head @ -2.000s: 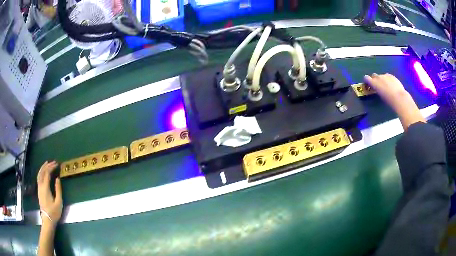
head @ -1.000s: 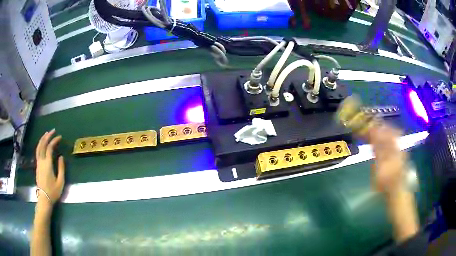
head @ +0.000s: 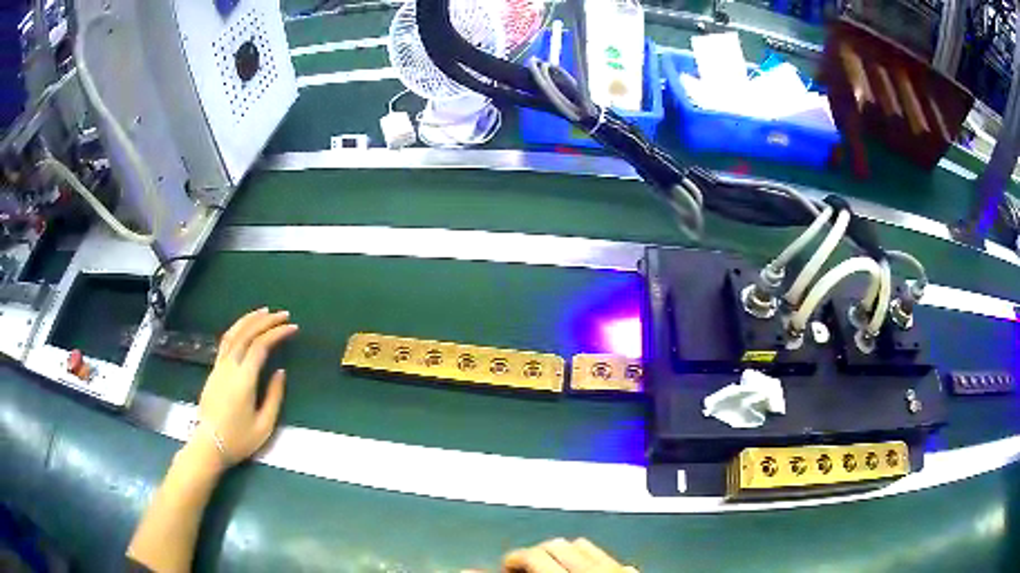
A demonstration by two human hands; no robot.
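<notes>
My left hand [head: 244,386] is over the belt at left, thumb apart from the fingers, at the end of a dark carrier strip [head: 188,348]; whether it touches the strip is unclear. My right hand [head: 568,556] is cut off by the bottom edge; anything in it is hidden. A brass six-hole bar [head: 453,363] lies on the belt. A second brass bar [head: 604,372] is partly under the black UV lamp box [head: 794,392]. Another brass bar [head: 822,468] rests against the box's front. A dark strip with small shiny spots [head: 982,383] lies right of the box.
The white-grey machine [head: 235,78] stands left, with a red knob [head: 78,364] on its edge. A thick cable bundle [head: 638,146] arches above the belt. A crumpled tissue [head: 744,400] is on the box. A fan [head: 447,56], blue bins [head: 749,129] and a red-brown rack [head: 895,95] are behind.
The view has turned left. My right hand has gone from right of the black box, where it held a brass bar, to the bottom edge. A carrier strip now shows beside my left hand.
</notes>
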